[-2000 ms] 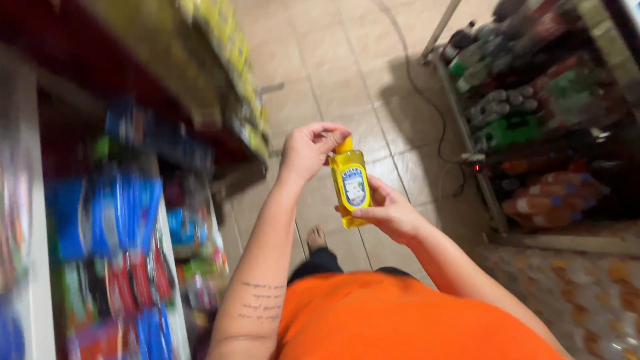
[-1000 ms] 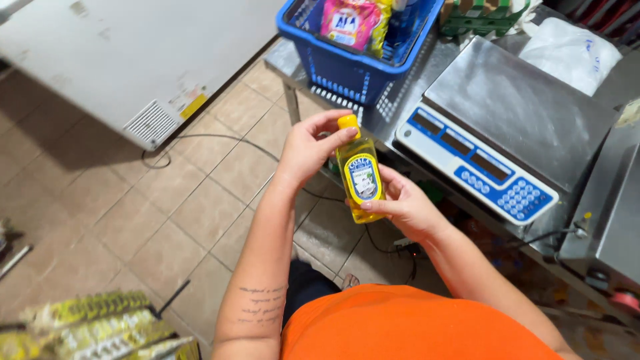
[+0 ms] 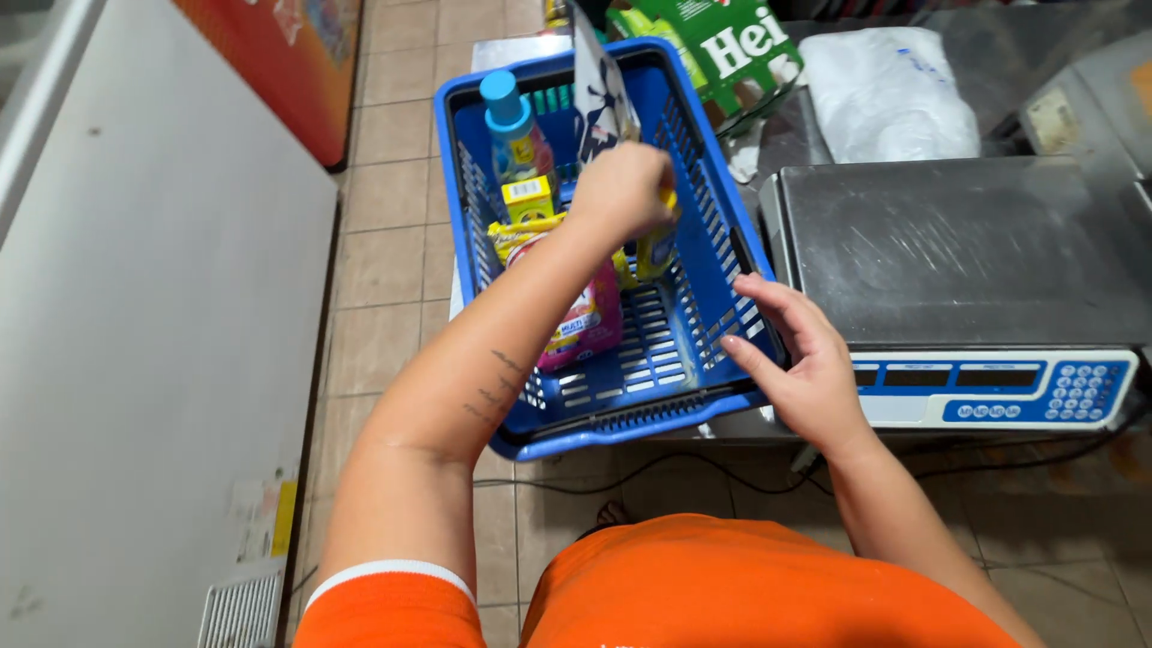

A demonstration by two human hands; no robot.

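Observation:
A blue plastic shopping basket point(image 3: 720, 207) stands in front of me at the edge of a metal counter. My left hand point(image 3: 625, 193) reaches into it, closed around the yellow cap of a yellow bottle point(image 3: 657, 252) that is upright inside, by the right wall. My right hand point(image 3: 796, 360) is at the basket's near right corner, its thumb and fingers apart over the rim. Left of the yellow bottle are a pink detergent bag point(image 3: 598, 328), partly behind my left forearm, a small yellow box point(image 3: 528, 199) and a clear bottle with a blue cap point(image 3: 506, 103). A black-and-white patterned packet point(image 3: 598, 94) stands upright beyond my left hand.
A digital scale point(image 3: 954, 252) is on the counter right of the basket. Behind it lies a white plastic bundle point(image 3: 886, 90); a green beer carton point(image 3: 711, 45) touches the basket's far right side. A white chest freezer point(image 3: 171, 297) stands at left. A black cable point(image 3: 666, 457) runs below the counter.
The yellow bottle, held before me in both hands earlier, is now inside the basket in my left hand. My right hand has let go of it and moved to the basket rim. The view has turned.

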